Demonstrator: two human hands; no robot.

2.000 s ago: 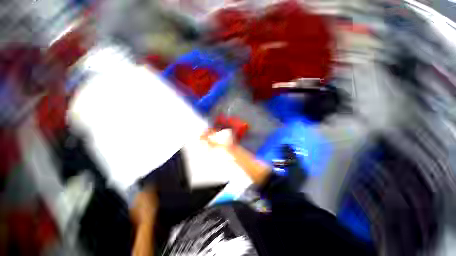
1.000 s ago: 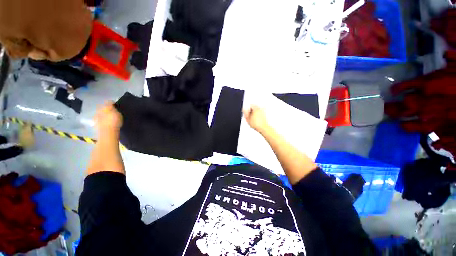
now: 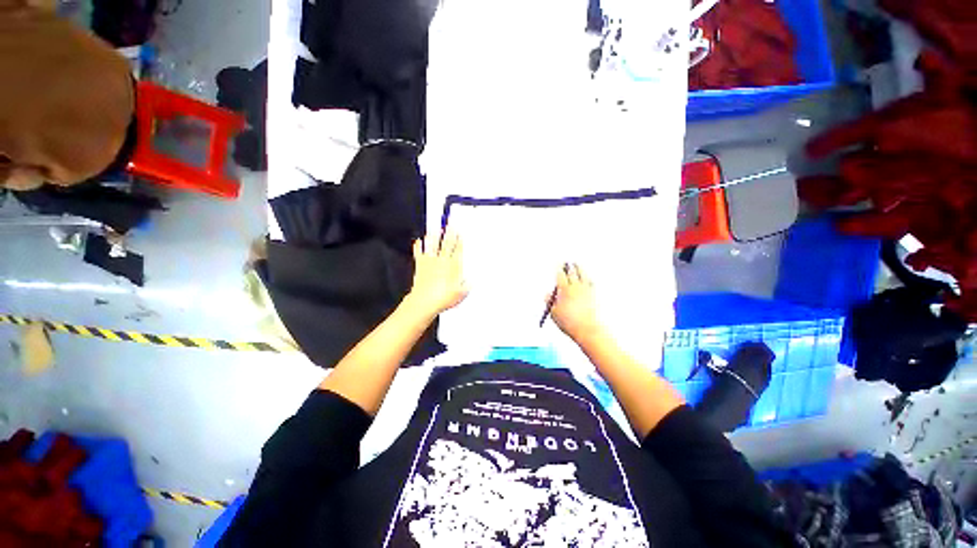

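Observation:
A white marking template [image 3: 504, 257] lies on the white table, hard to tell from it. A black garment panel [image 3: 546, 201] shows only as a dark strip beyond the template's far edge and at its left corner. My left hand [image 3: 439, 276] lies spread and flat on the template's left part. My right hand [image 3: 575, 302] holds a thin dark pen [image 3: 549, 310] over the template's right part. Black panels [image 3: 337, 289] are piled at the left table edge, the nearest one hanging over it.
A white cloth [image 3: 321, 148] lies among black pieces at left. A blue crate [image 3: 798, 369] with a tied black bundle [image 3: 739, 385] stands at right. Red stools [image 3: 182, 139] stand both sides. A light blue patch [image 3: 525, 354] is by my waist. A person's brown head or hat, unclear, is upper left.
My left hand has let go of a black panel, now at the left edge, and moved right onto the template. The template now covers most of the panel. The pen now shows in my right hand.

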